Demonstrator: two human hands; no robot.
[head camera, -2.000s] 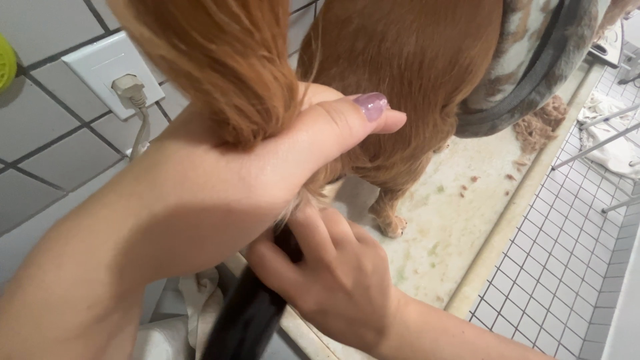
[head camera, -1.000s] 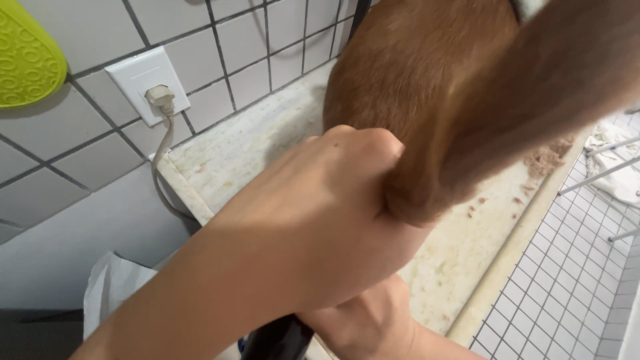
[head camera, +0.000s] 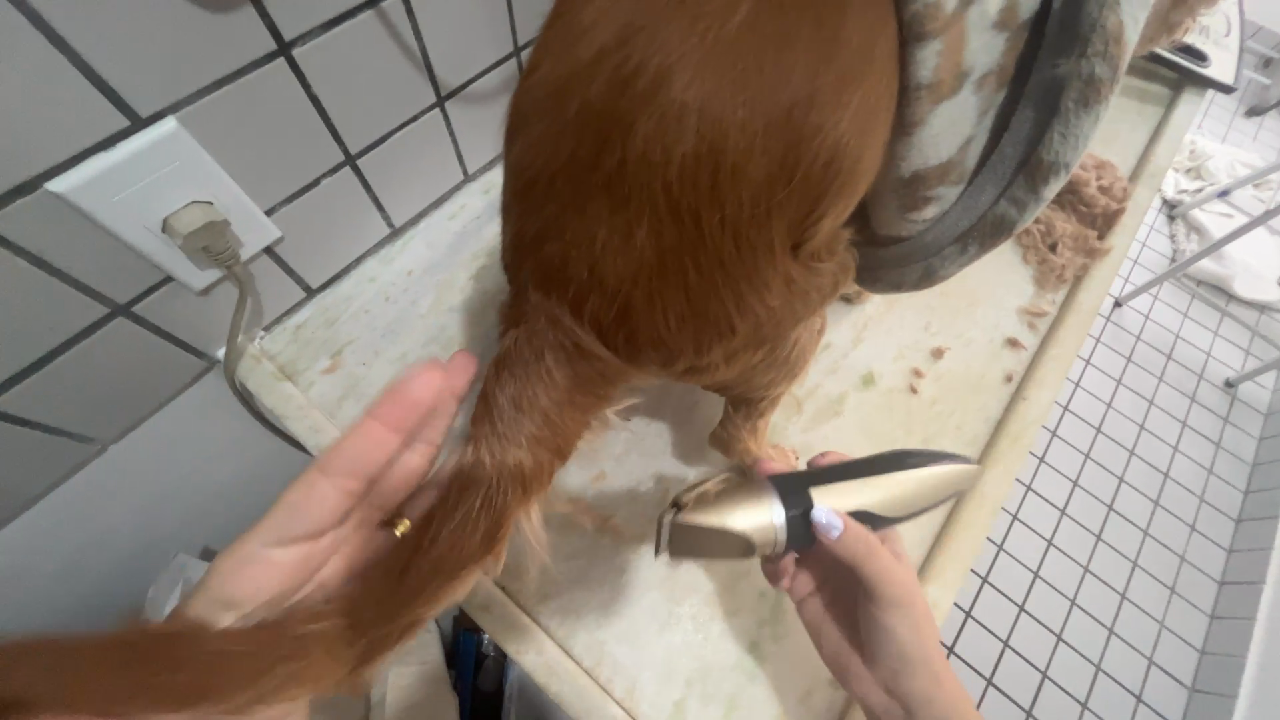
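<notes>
A brown-furred dog (head camera: 700, 180) stands on a pale stone counter, its rear toward me and a patterned fabric cover with a dark band (head camera: 985, 150) around its body. Its long tail (head camera: 430, 560) reaches down to the lower left. Behind the tail lies my left hand (head camera: 340, 500), palm up with fingers extended and a gold ring on one; the tail rests across it. My right hand (head camera: 850, 580) grips a gold and black cordless hair clipper (head camera: 800, 505), whose blade end points left toward the tail without touching it. A hind paw (head camera: 755, 440) shows just above the clipper.
Clumps of cut fur (head camera: 1080, 220) lie on the stone counter (head camera: 670, 620) at right. A plug and cord sit in a wall outlet (head camera: 165, 205) at left. A clothes iron (head camera: 1205, 40) stands at the far end. Metal legs (head camera: 1200, 255) and white cloth (head camera: 1235, 220) are beyond the edge.
The clipper, earlier mostly hidden and pointing down beneath my left hand, is now out to the right in my right hand. My left fingers have loosened from around the tail, which now hangs to the lower left.
</notes>
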